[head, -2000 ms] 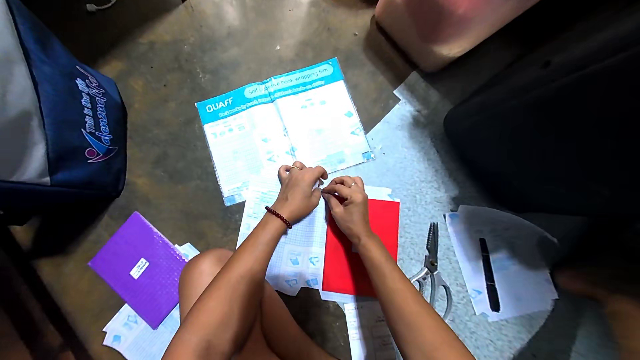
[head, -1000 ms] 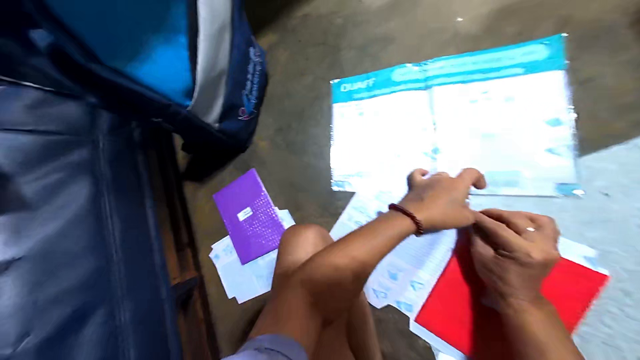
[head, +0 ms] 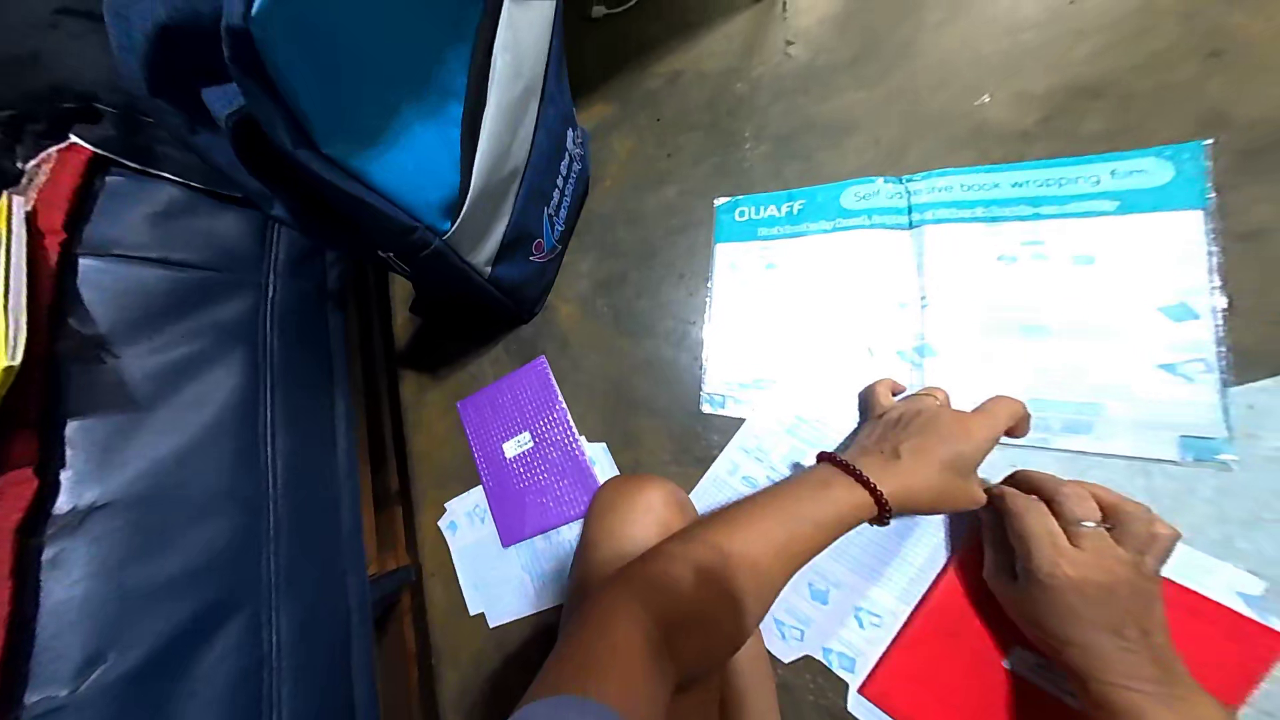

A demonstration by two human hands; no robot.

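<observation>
A red book or notebook cover [head: 930, 640] lies on a printed white backing sheet [head: 830, 600] at the lower right. Over its upper edge my right hand [head: 1080, 570] is bent, thumb and forefinger together; whether they pinch something is hard to see. Touching or nearly touching those fingertips is my left hand [head: 920, 440], with a beaded bracelet at the wrist and its fingers spread over the sheet; its thumb tip is partly hidden. Beyond both hands lies a pack of QUAFF self-adhesive book wrapping film [head: 960, 300], flat on the floor.
A purple book [head: 525, 450] rests on printed paper [head: 510, 580] left of my knee. A blue and grey bag [head: 500, 150] stands at the upper left, beside a dark blue padded seat [head: 190, 450]. A yellow-edged book [head: 12, 280] shows at the far left.
The view has swung far to the left, so the scissors and black item seen earlier are out of frame. My left hand's fingers have spread; both hands stay by the red cover's edge.
</observation>
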